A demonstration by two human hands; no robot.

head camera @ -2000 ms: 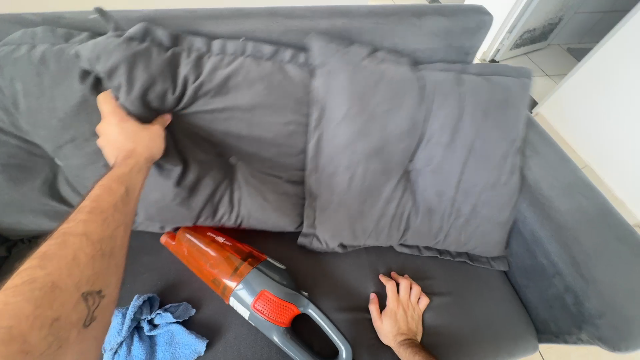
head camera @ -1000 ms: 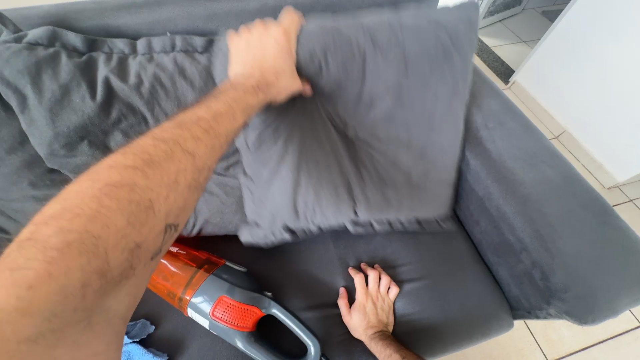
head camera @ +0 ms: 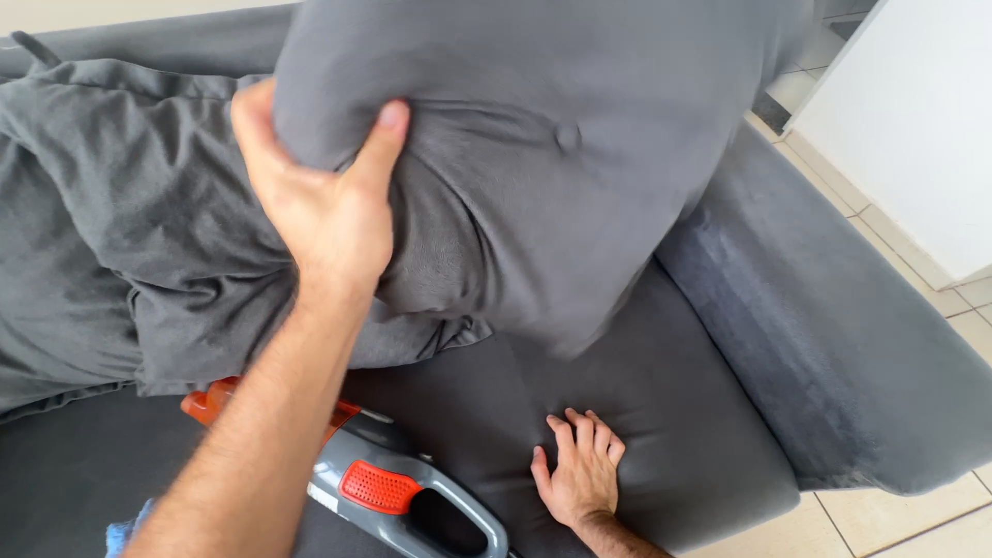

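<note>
My left hand (head camera: pixel 329 186) grips the left edge of a grey buttoned back cushion (head camera: pixel 527 170), which is lifted and tilted off the sofa seat. My right hand (head camera: pixel 581 473) rests palm down, fingers spread, on the dark grey seat (head camera: pixel 659 418). Between my arms lies a grey and orange handheld vacuum cleaner (head camera: pixel 380 488), partly hidden by my left forearm. A bit of blue cloth (head camera: pixel 124 535) shows at the bottom left, mostly behind that forearm.
Other crumpled grey cushions (head camera: pixel 155 217) lean on the sofa's backrest (head camera: pixel 170 43) at the left. The padded armrest (head camera: pixel 821 333) bounds the seat at the right. Beyond it are a tiled floor (head camera: pixel 907 511) and a white wall (head camera: pixel 922 132).
My left hand has gone from the left cushion to the right one, which is now raised from the seat. My right hand still rests on the seat.
</note>
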